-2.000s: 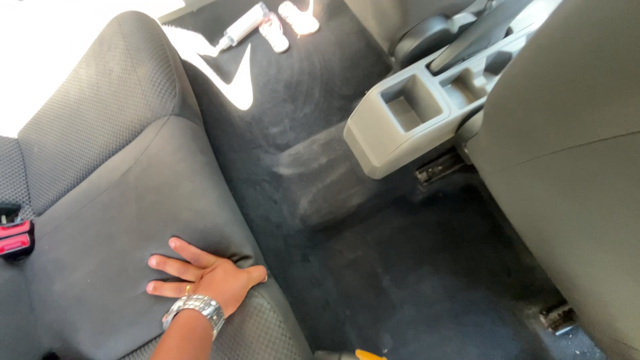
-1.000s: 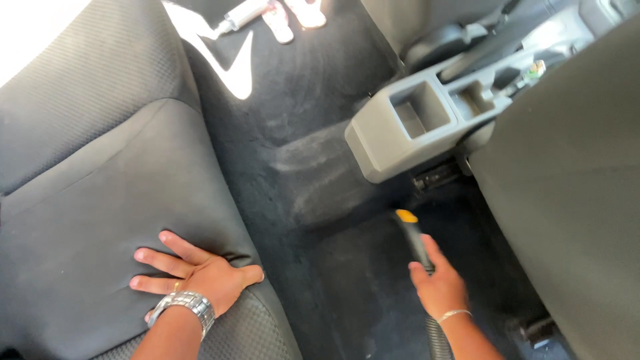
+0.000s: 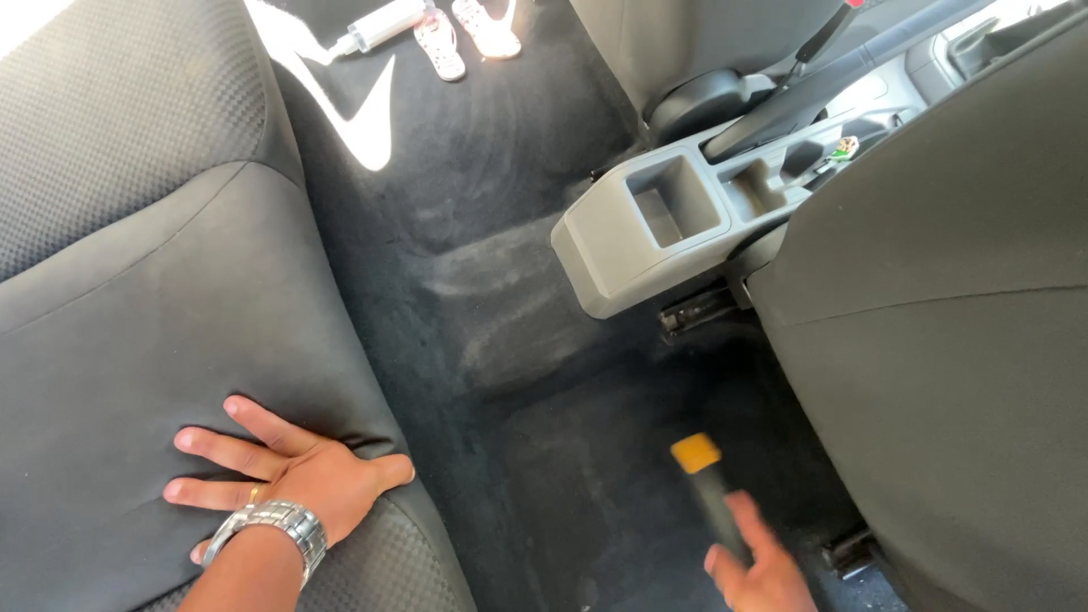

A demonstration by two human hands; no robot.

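My left hand, with a metal watch at the wrist and a ring, presses on the edge of the dark rear car seat with its fingers spread. At the lower right, my right hand is closed around a dark wand-like tool with a yellow tip. That tip is over the dark carpeted car floor; whether it touches is unclear. Blur and the frame's edge hide the tool's lower part.
A grey centre console juts between the front seats, beside a front seat back. Metal seat rails show near the floor. Flip-flops and a clear bottle-like container lie at the top.
My right hand, out of view two seconds ago, came in with the tool and has since moved toward the bottom of the view. My left hand has stayed on the seat.
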